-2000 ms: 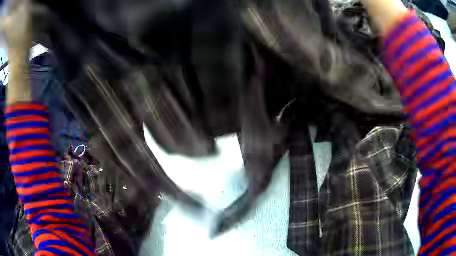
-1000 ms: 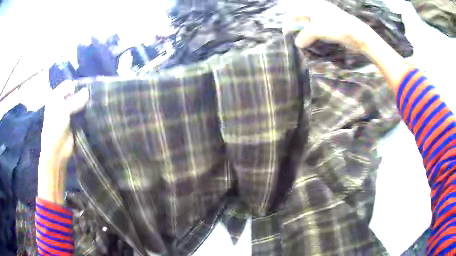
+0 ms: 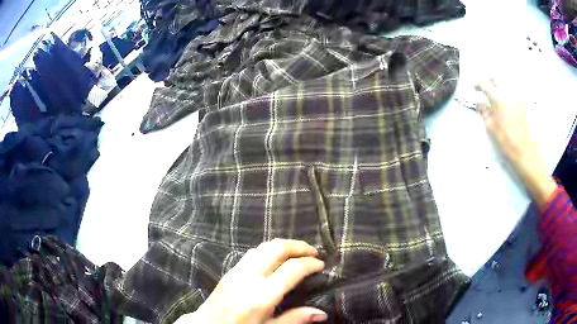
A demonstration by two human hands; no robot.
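A dark brown plaid garment with cream and yellow check lines lies spread on the white table in front of me. A short slanted pocket opening shows near its middle. My left hand is at its near part, fingers curled over the cloth and thumb below, with a dark fold between them. My right hand is off the garment, over the table at the right. A thin, dark pointed tool, likely thread snips, shows at its fingertips; whether they grip it is unclear.
Crumpled plaid garments lie beyond the garment. Navy garments are heaped at left, with a plaid pile at the lower left. A person is in the background. The white table's curved edge runs along the right. Flowered cloth shows at upper right.
The garment, swung and then held up between both hands, now lies on the table. My right hand has let go and moved right; my left hand has moved to the near middle.
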